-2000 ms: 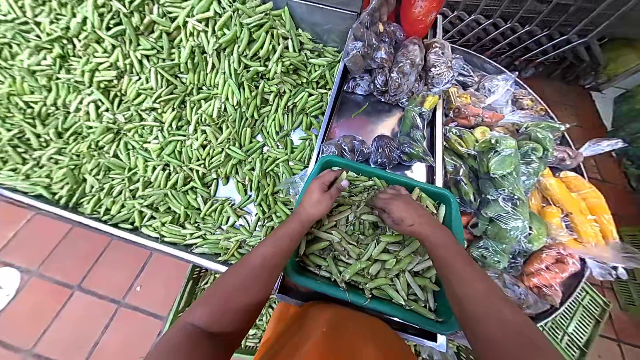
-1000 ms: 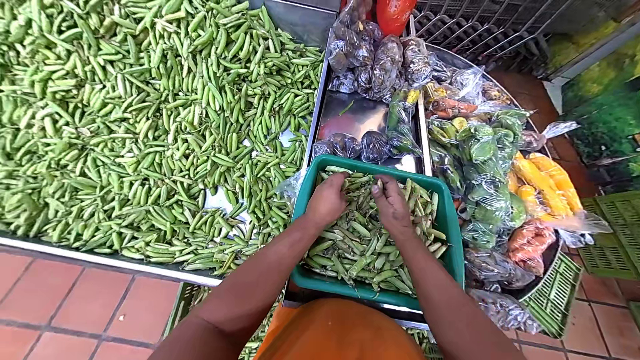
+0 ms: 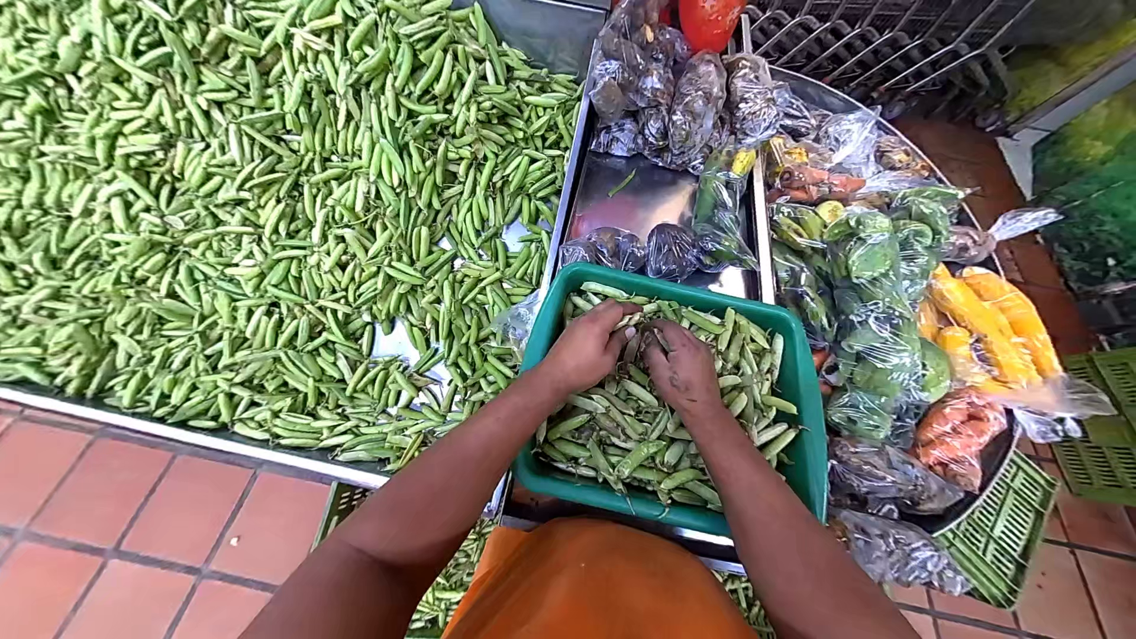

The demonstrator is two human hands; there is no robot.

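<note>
A green plastic tub (image 3: 809, 382) full of pea pods (image 3: 639, 453) stands in front of me on the edge of a metal display. Both of my hands are inside it, near its far side. My left hand (image 3: 590, 346) has its fingers bent down among the pods, with the fingertips partly hidden. Close beside it, my right hand (image 3: 682, 366) is curled, thumb and fingers near a pod; whether it grips one cannot be made out. To the left, a wide heap of green pea pods (image 3: 266, 204) covers a metal counter.
Beyond the tub are plastic-wrapped dark produce (image 3: 697, 106) and a metal tray (image 3: 635, 200). At right lie wrapped green vegetables (image 3: 879, 311), yellow produce (image 3: 994, 319) and a green crate (image 3: 1003, 532). Metal racks (image 3: 852, 44) stand at the top. Tiled floor (image 3: 115, 497) shows lower left.
My two hands have come closer together within the tub since a second ago, and their fingers are more bent. The tub still holds pods.
</note>
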